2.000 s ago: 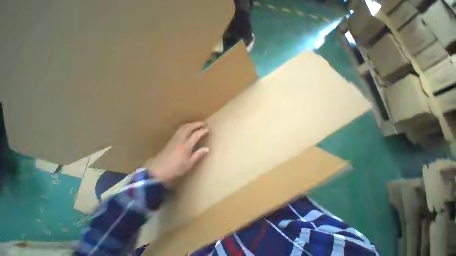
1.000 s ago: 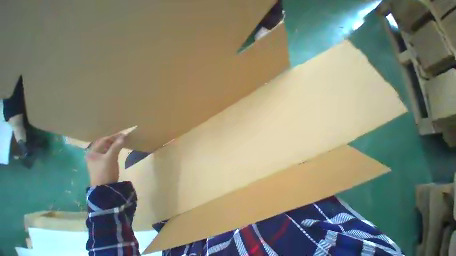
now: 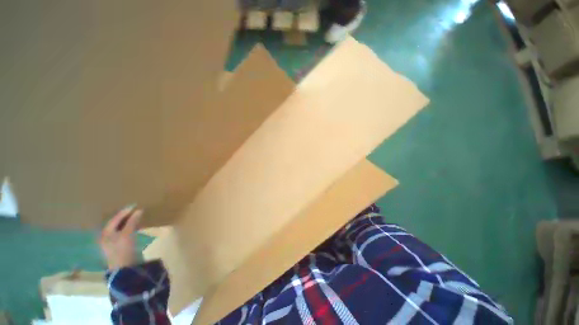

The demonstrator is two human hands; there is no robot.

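A brown mailer box (image 3: 273,171), partly folded, lies tilted across my lap. Its large plain lid (image 3: 120,95) stands up and fills the upper left. The front wall (image 3: 298,235) slants up along the side nearest my body. An angled flap (image 3: 260,79) sticks up at the far end of the box. My left hand (image 3: 120,238) is at the lid's lower left corner, its thumb and fingers pinching the cardboard edge. The image is slightly blurred there. My right hand is not in view.
White sheets on cardboard (image 3: 79,308) lie at the lower left. Stacked cartons (image 3: 565,95) stand at the right edge, with more brown cardboard (image 3: 559,273) below them. Part of a person (image 3: 343,16) shows at the top. The floor (image 3: 463,159) is green.
My left hand has moved from the middle of the box down left to the lid's corner and closed on the edge. The box has turned more steeply and shifted left since the last earlier frame.
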